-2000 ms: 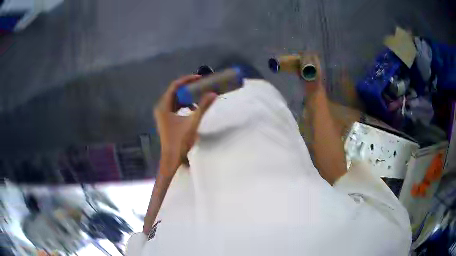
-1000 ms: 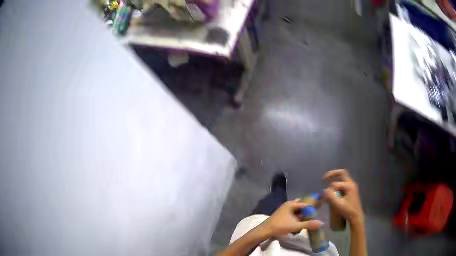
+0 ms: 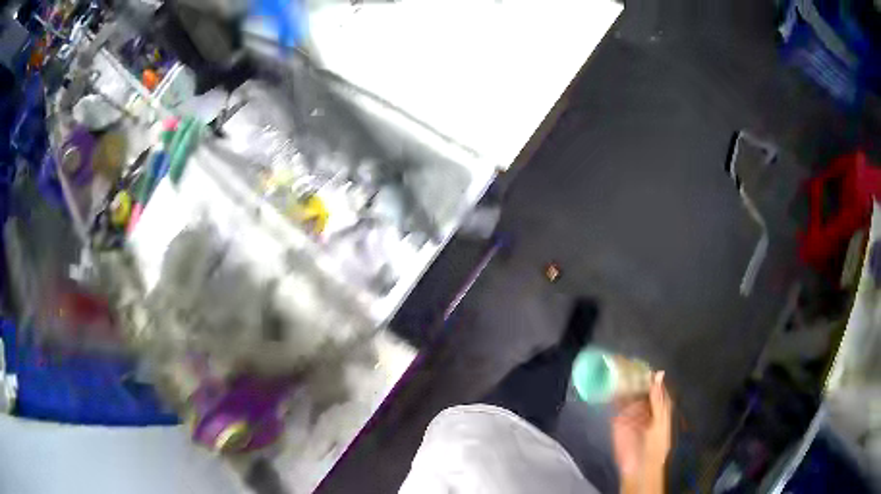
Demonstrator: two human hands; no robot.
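My right hand [image 3: 641,425] is at the bottom right, blurred, and holds a tan thread cone [image 3: 630,377] with a mint-green end [image 3: 594,375]. The green end points left, over the grey floor. Whether it holds a second cone cannot be told. My left hand is not in the picture. The wearer's white clothing shows at the bottom middle, with a dark leg and shoe above it.
A cluttered work table [image 3: 396,359] with purple edging fills the left, with a white table [image 3: 435,68] beyond it. Several coloured thread cones [image 3: 182,150] stand on the left. A red stool-like object [image 3: 838,207] is at the right. A pale strip [image 3: 754,232] lies on the floor.
The view has turned and moved to cluttered tables on the left. My left hand and the blue-ended cones have left the picture. The mint-ended cone now shows clearly in my right hand.
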